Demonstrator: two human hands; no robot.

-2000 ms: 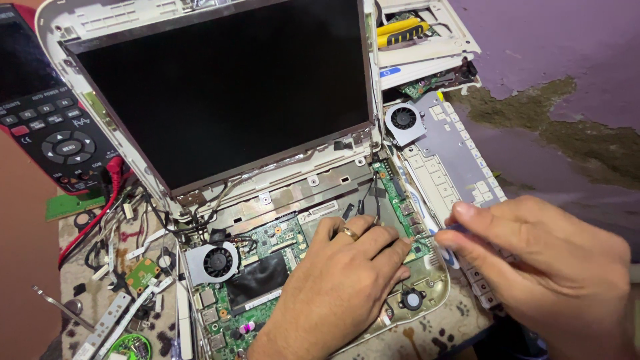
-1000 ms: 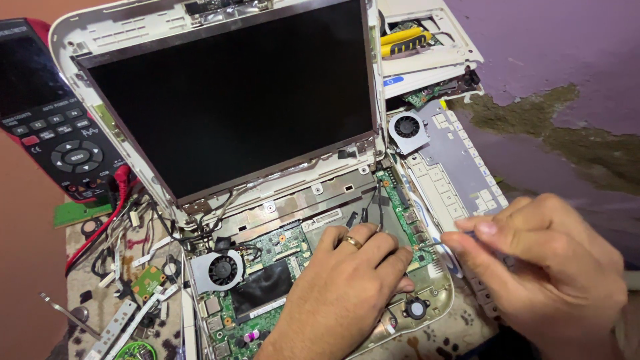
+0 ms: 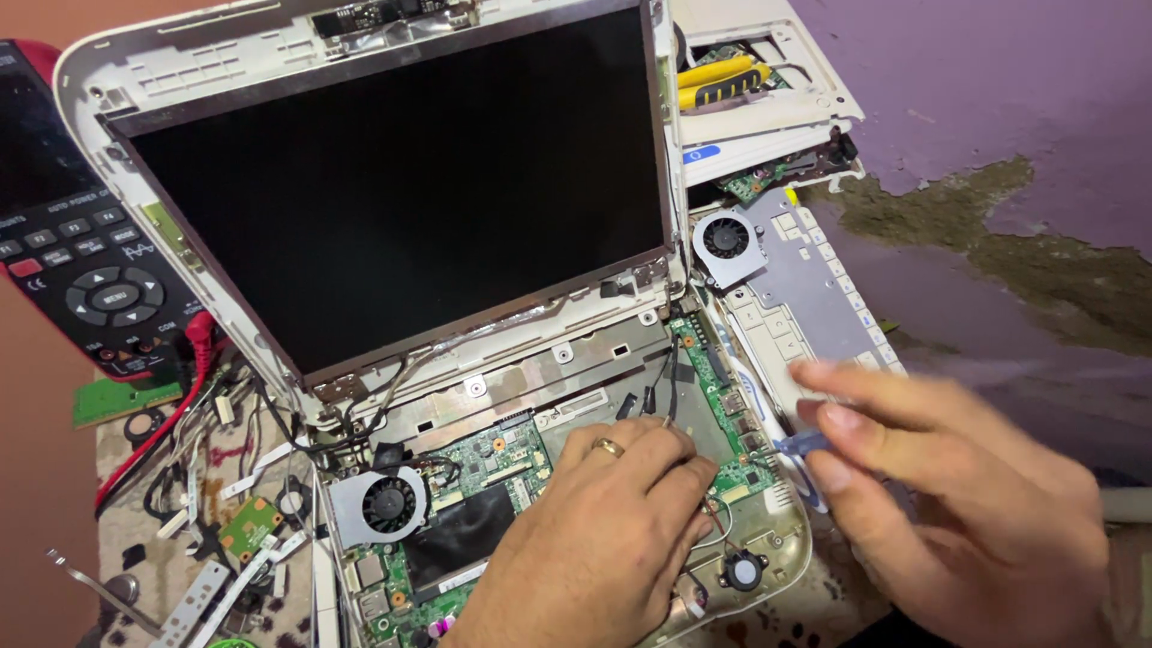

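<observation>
An opened laptop base (image 3: 783, 549) shows a green circuit board (image 3: 486, 441), a cooling fan (image 3: 391, 504) at left and a small round speaker (image 3: 744, 571) at lower right. Its dark screen panel (image 3: 405, 189) stands raised behind. My left hand (image 3: 594, 531), with a ring, rests over the middle of the base, fingertips near thin black cables (image 3: 650, 400); what lies beneath its fingers is hidden. To the right of the base, my right hand (image 3: 936, 504) pinches a small blue object (image 3: 801, 442) between thumb and fingers. It is slightly blurred, and its kind is unclear.
At left stand a multimeter (image 3: 99, 234) with a red lead (image 3: 171, 423), and loose cables, strips and a small green board (image 3: 250, 528). To the right lie a partly stripped keyboard (image 3: 837, 297), a second fan (image 3: 727, 238), and yellow-handled pliers (image 3: 724, 83) on white casing parts (image 3: 810, 103).
The fingers of my right hand have drawn back from the base's right edge, and the blue object now shows between them. My left hand stays on the base.
</observation>
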